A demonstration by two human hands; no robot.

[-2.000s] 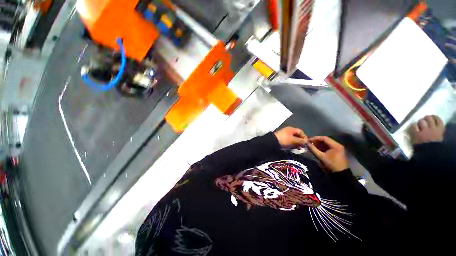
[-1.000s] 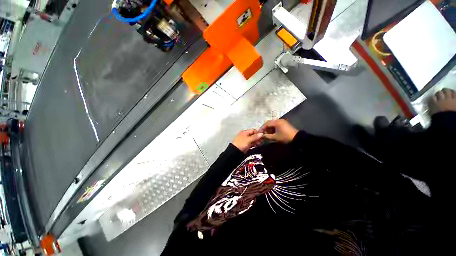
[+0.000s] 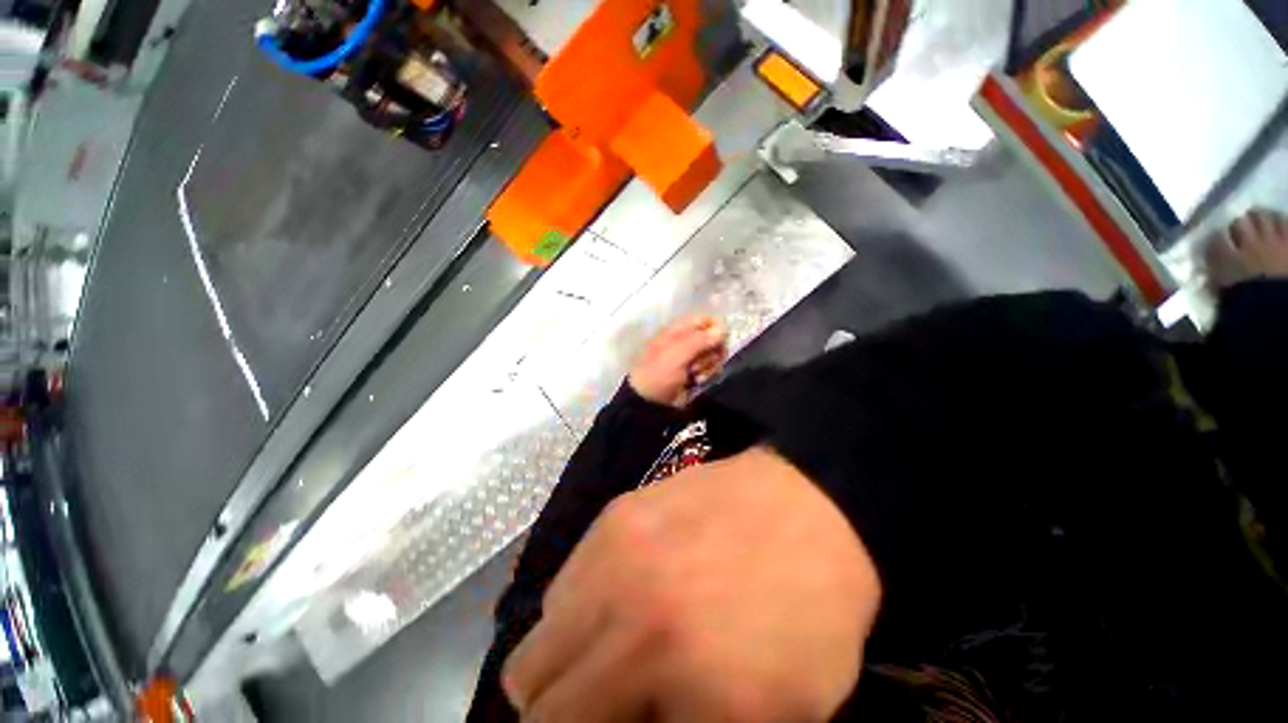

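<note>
My left hand [image 3: 678, 360] is above the silver step at the middle, fingers curled with the thumb side toward me. Whether a tiny piece is pinched in its fingertips cannot be made out. My right hand [image 3: 706, 593] is large and blurred, close to the camera at the bottom middle, in front of my black sleeve and printed top. Its back faces me with the fingers bent under, so its fingertips and anything in them are hidden. The two hands are apart.
Orange gantry covers [image 3: 607, 113] and a black cutting head [image 3: 396, 78] stand over the grey cutting bed [image 3: 127, 311]. A silver step [image 3: 480, 494] runs along it. At right, another person's hand [image 3: 1250, 247] rests beside white paper [image 3: 1172, 106] and a yellow ring [image 3: 1059, 85].
My hands were together at the fingertips. Now my right hand has come away and up close to the camera, while my left stays over the step, slightly left and higher.
</note>
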